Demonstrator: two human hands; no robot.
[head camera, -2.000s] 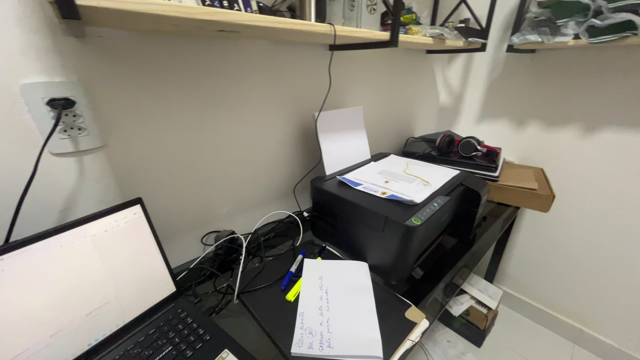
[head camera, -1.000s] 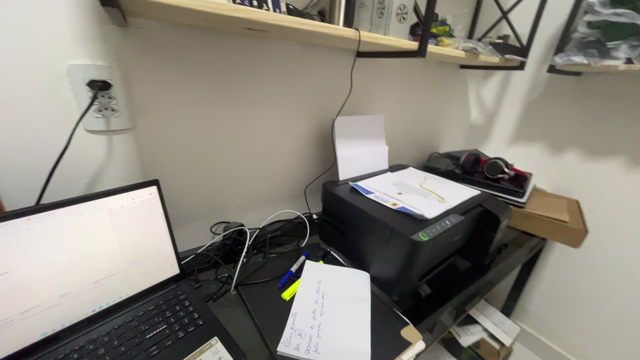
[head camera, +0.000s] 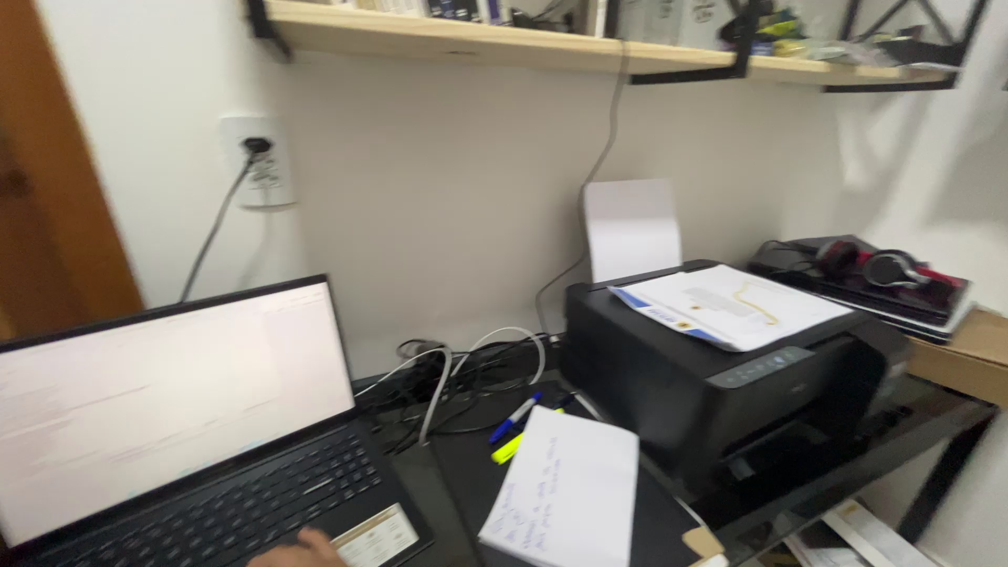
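At the bottom edge, part of my right hand (head camera: 298, 551) is over the front of an open black laptop (head camera: 268, 492), just left of a sticker on its palm rest; most of the hand is cut off. My left hand is out of view. Right of the laptop, a white sheet with blue handwriting (head camera: 571, 488) rests on a black folder (head camera: 465, 472). A blue pen (head camera: 515, 418) and a yellow highlighter (head camera: 508, 449) lie beside the sheet. Printed papers (head camera: 728, 307) are on top of a black printer (head camera: 646, 354).
Tangled cables (head camera: 433, 370) run along the wall behind the folder. Headphones (head camera: 890, 268) sit on stacked black devices near a cardboard box (head camera: 965, 346). A wooden shelf (head camera: 472, 43) spans the wall above, and a cord hangs from a wall outlet (head camera: 258, 161).
The view has swung left, showing more of the laptop and a brown wooden surface at the far left. Part of my right hand has come into view at the laptop; the desk items look unmoved.
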